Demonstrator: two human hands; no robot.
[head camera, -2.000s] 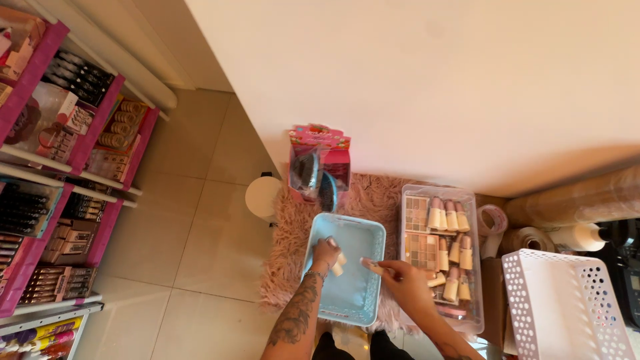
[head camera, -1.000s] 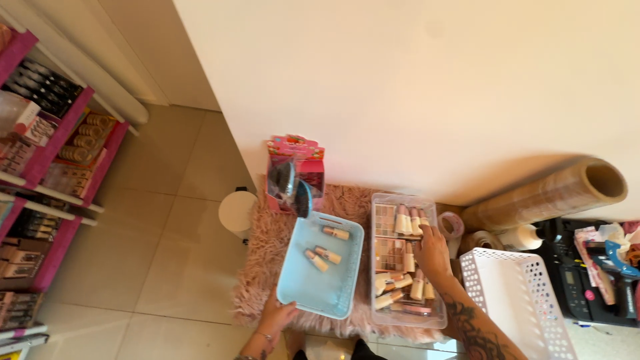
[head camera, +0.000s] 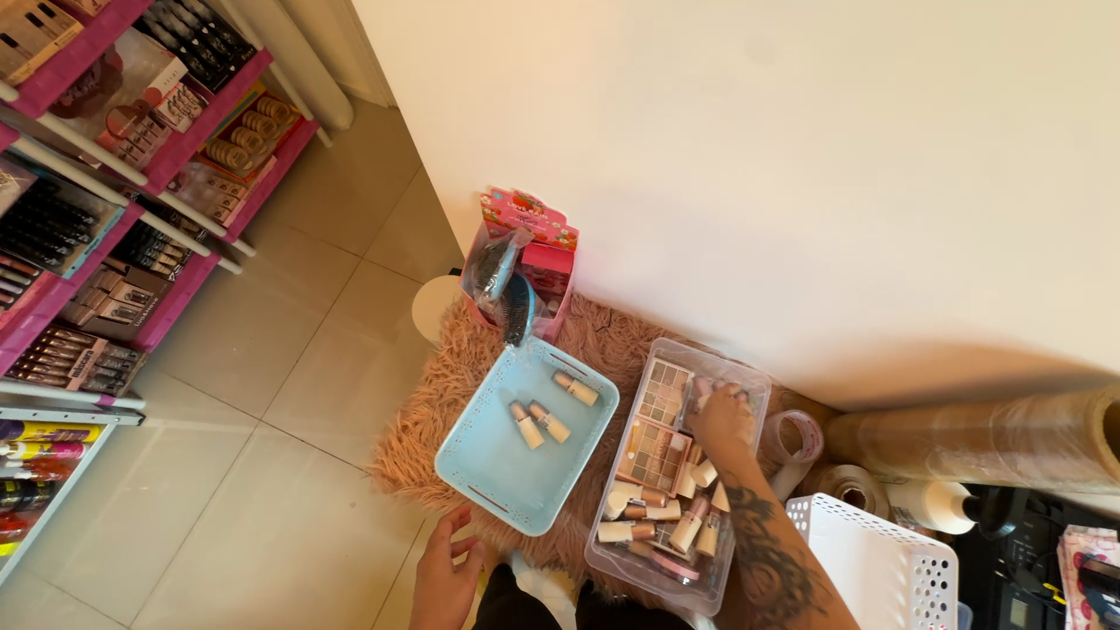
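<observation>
My right hand (head camera: 724, 422) reaches into the upper right of a clear plastic bin (head camera: 604, 560), its fingers over small bottles; whether it grips one is hidden. In that bin lie several beige cosmetic bottles with brownish caps (head camera: 691, 523) and eyeshadow palettes (head camera: 665, 392). My left hand (head camera: 448, 573) is off the lower left edge of a light blue plastic basket (head camera: 490, 437), fingers apart and holding nothing. Inside the basket lie three of the same bottles (head camera: 549, 421), two side by side and one toward the upper right.
A pink display box (head camera: 529, 219) with bagged hairbrushes (head camera: 518, 306) stands behind the basket on a pink furry cover (head camera: 411, 446). To the right are tape rolls (head camera: 792, 437), a large wrapped roll (head camera: 980, 437) and a white perforated basket (head camera: 875, 560). Shelves of cosmetics (head camera: 175, 166) stand at left.
My left hand has come off the blue basket's lower edge. My right hand, over the blue basket two seconds ago, is in the clear bin. The view has shifted.
</observation>
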